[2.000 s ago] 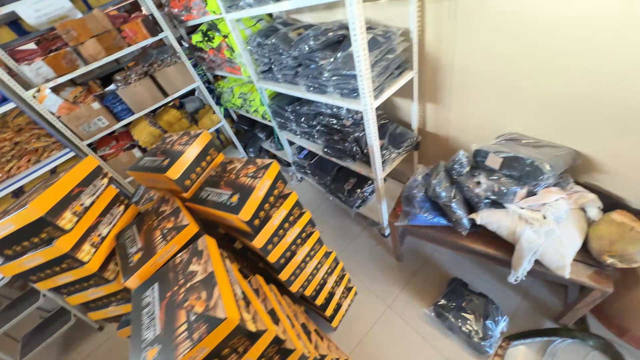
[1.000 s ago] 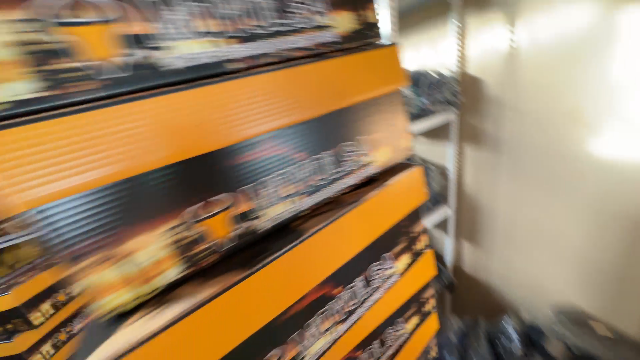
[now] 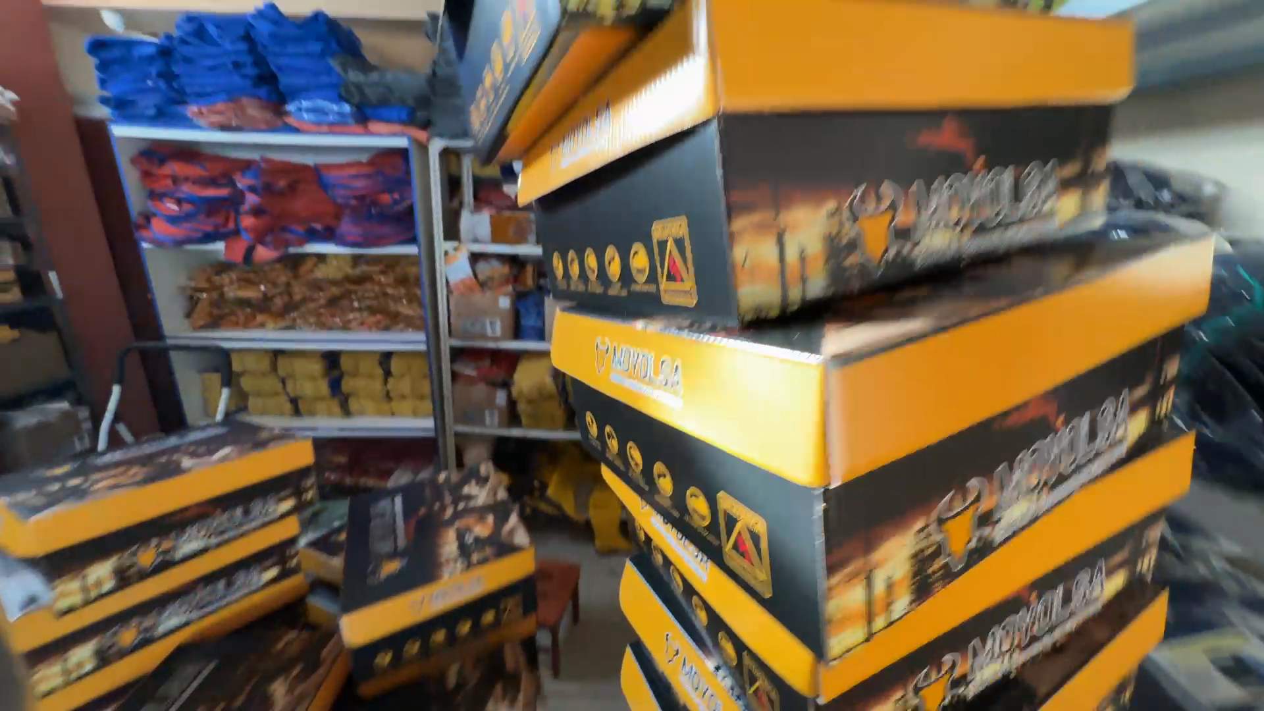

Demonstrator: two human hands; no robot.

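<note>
Neither my left hand nor my right hand can be made out in the head view. A tall, uneven stack of black-and-orange printed cardboard boxes (image 3: 691, 395) fills the middle and right, very close to the camera. Its boxes are turned at differing angles, and a tilted box (image 3: 509, 74) at the top is cut off by the frame. Lower left stands another stack of like boxes (image 3: 168, 484), with a pale, blurred thing at its left edge. Between the stacks lies a closed box (image 3: 434, 553) with a pictured lid.
Behind, a metal shelf unit (image 3: 281, 341) holds folded blue garments (image 3: 212, 59), red-and-blue bundles (image 3: 276, 197) and yellow bundles (image 3: 306, 380). A black cart handle (image 3: 168, 348) rises at left. Dark plastic-wrapped packs (image 3: 1224, 375) are at right, and a small reddish-brown stool (image 3: 558, 592) stands low between the stacks.
The view has swung widely, from the floor and bench to close beside the tall box stack and the shelves behind it. No box has plainly moved.
</note>
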